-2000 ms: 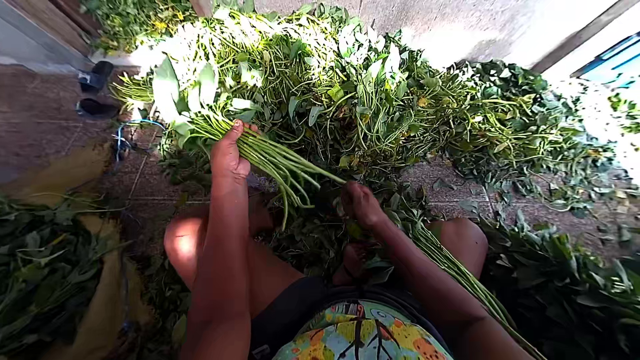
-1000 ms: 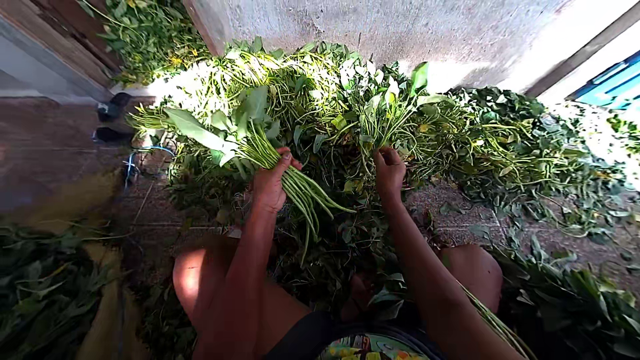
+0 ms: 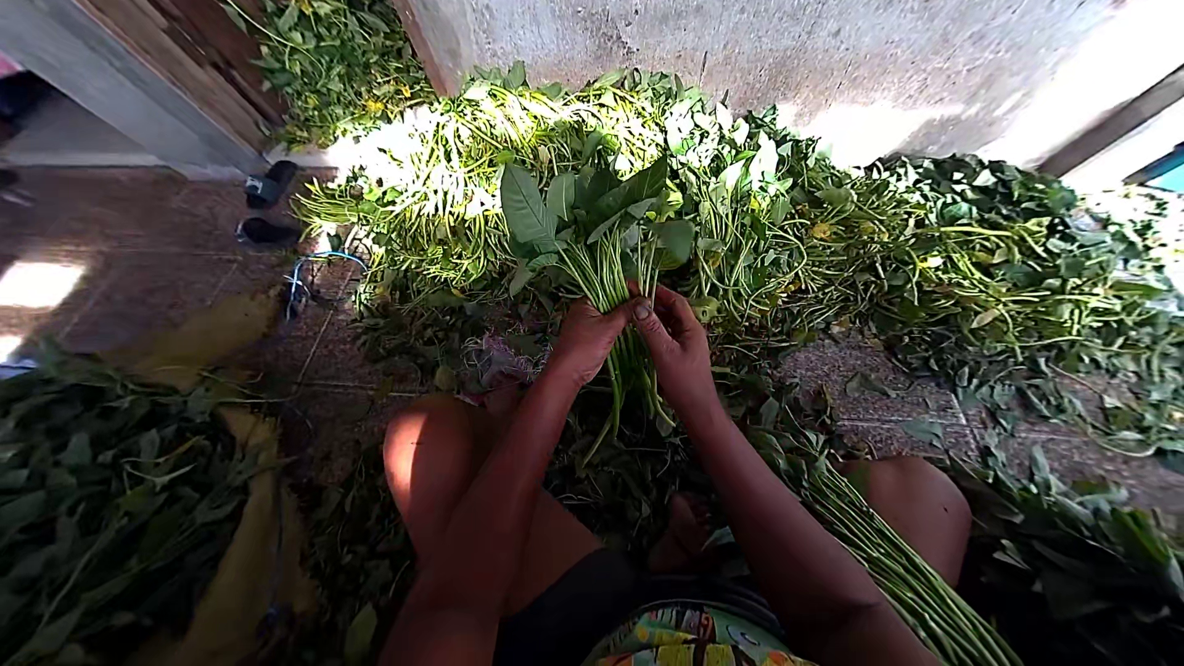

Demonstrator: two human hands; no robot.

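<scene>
My left hand (image 3: 592,335) is closed around a bunch of leafy green stems (image 3: 601,268), broad leaves up and cut stem ends hanging below the fist. My right hand (image 3: 673,338) meets it from the right, its thumb against the left hand and its fingers around a few more leafy stems at the bunch's right side. Behind both hands lies a long heap of leafy stems (image 3: 758,213) along the wall. A bundle of long bare-looking stems (image 3: 897,555) rests across my right thigh, partly behind my right forearm.
Leaves on yellowish sacking (image 3: 240,555) lie at the left; more dark leaves (image 3: 1091,564) are at the lower right. Black slippers (image 3: 268,185) and a blue cord (image 3: 301,273) are on the tiled floor by the doorway. A concrete wall (image 3: 740,55) stands behind the heap.
My right hand was at the heap, apart from the left, one second ago; now the two hands are together at the bunch. The bunch, slanted before, now stands more upright.
</scene>
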